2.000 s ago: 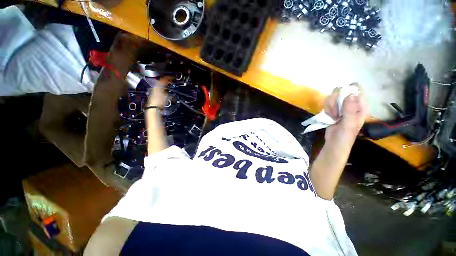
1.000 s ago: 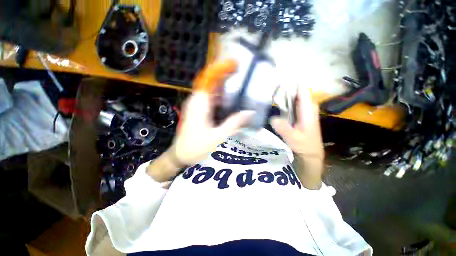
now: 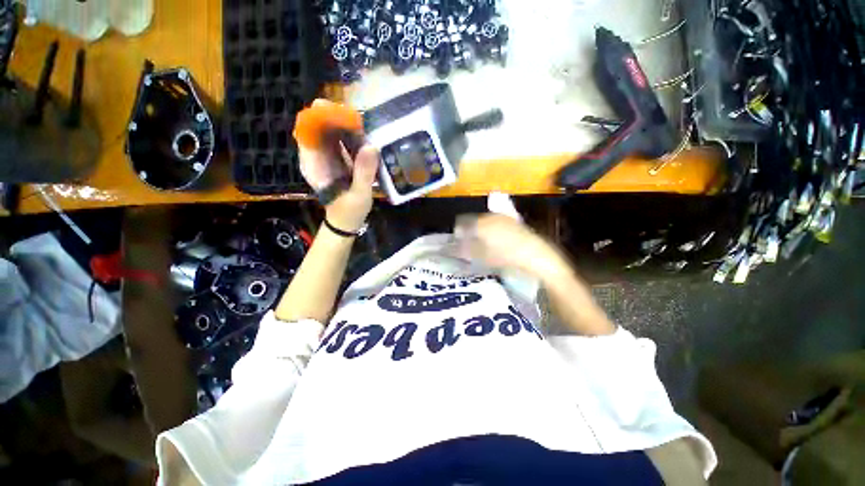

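Observation:
My left hand (image 3: 340, 166), with orange finger cots, holds a camera housing (image 3: 413, 142) up at the bench edge. The housing's silver-white squarish face with a dark window points toward me, and a black antenna (image 3: 483, 121) sticks out to its right. My right hand (image 3: 503, 237) is blurred, below and right of the housing and apart from it. A white wiping cloth (image 3: 503, 204) shows at its fingers.
Behind are a black parts tray (image 3: 261, 95) and a heap of small fittings (image 3: 408, 33). Another housing (image 3: 171, 130) lies left on the bench. A black pistol-grip tool (image 3: 626, 114) lies right, beside cable pigtails (image 3: 806, 142). A box of housings (image 3: 152, 313) is below the left edge.
My left hand has come up from the box and now holds a housing with its face toward me. My right hand has moved down and away from the housing. The view has shifted right.

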